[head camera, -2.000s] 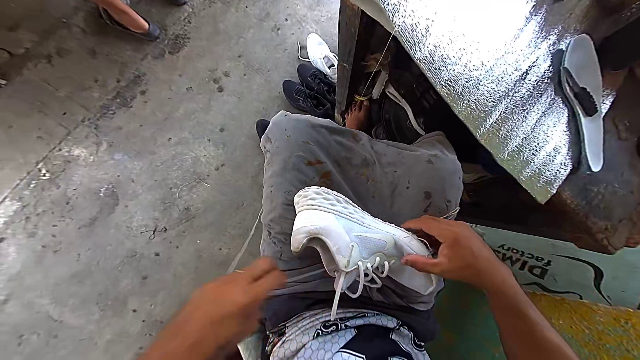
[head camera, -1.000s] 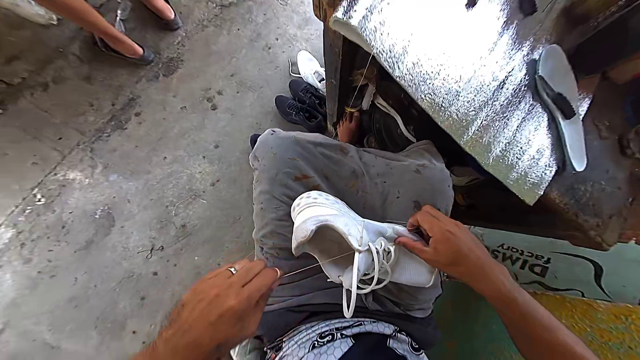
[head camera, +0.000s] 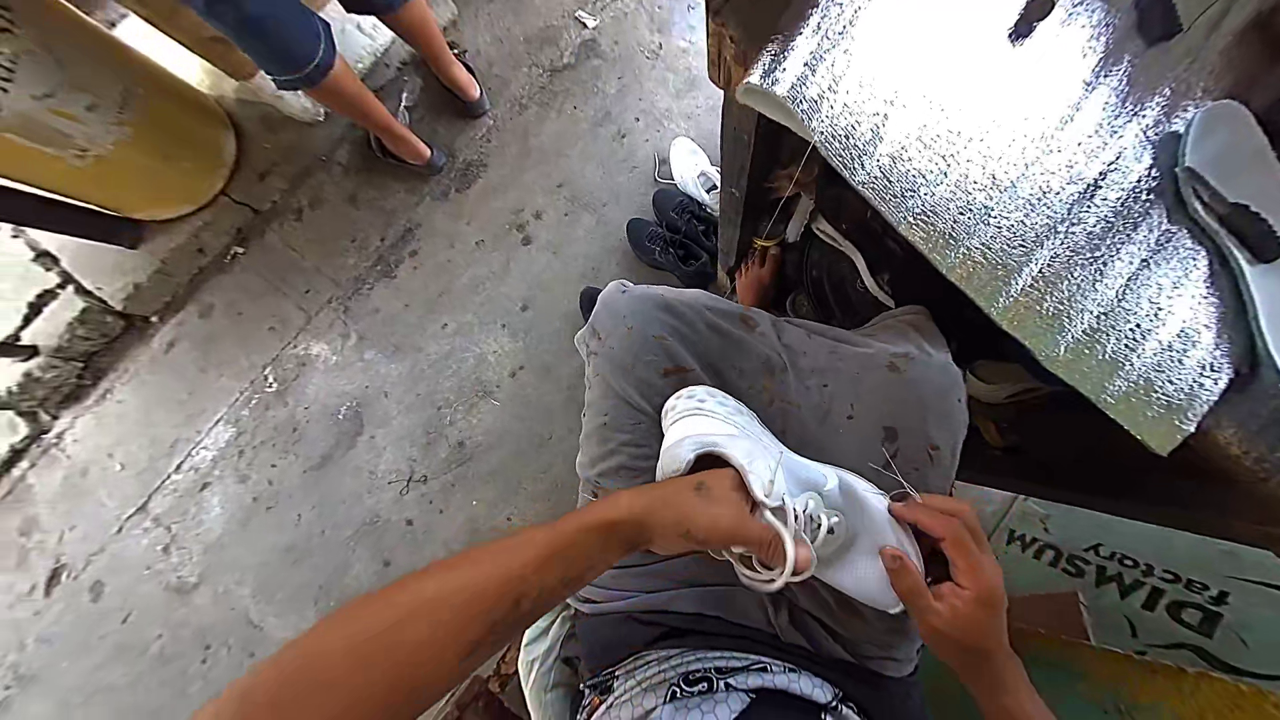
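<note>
A white sneaker (head camera: 850, 505) with white laces (head camera: 790, 545) lies across the gray trousers on my lap, its heel toward the upper left. My left hand (head camera: 715, 515) reaches into the shoe's opening, its fingers partly hidden inside, with the thumb over the laces. At the toe end, my right hand (head camera: 950, 570) grips the sole's edge between thumb and fingers. Thin thread ends (head camera: 895, 475) stick up beside the right fingertips. Whether a needle or other tool is in that hand cannot be told.
A bench covered with silvery foil sheet (head camera: 1000, 200) stands at upper right, bearing an insole (head camera: 1235, 190). Black sneakers (head camera: 675, 240) and another white shoe (head camera: 692, 172) sit on the concrete floor beside it. A person's legs (head camera: 365, 100) are at upper left. A printed board (head camera: 1120, 580) lies at right.
My left hand has moved from the left of the shoe, where it held a taut thread, into the shoe's opening. My right hand remains at the toe end. More of the other person's legs shows.
</note>
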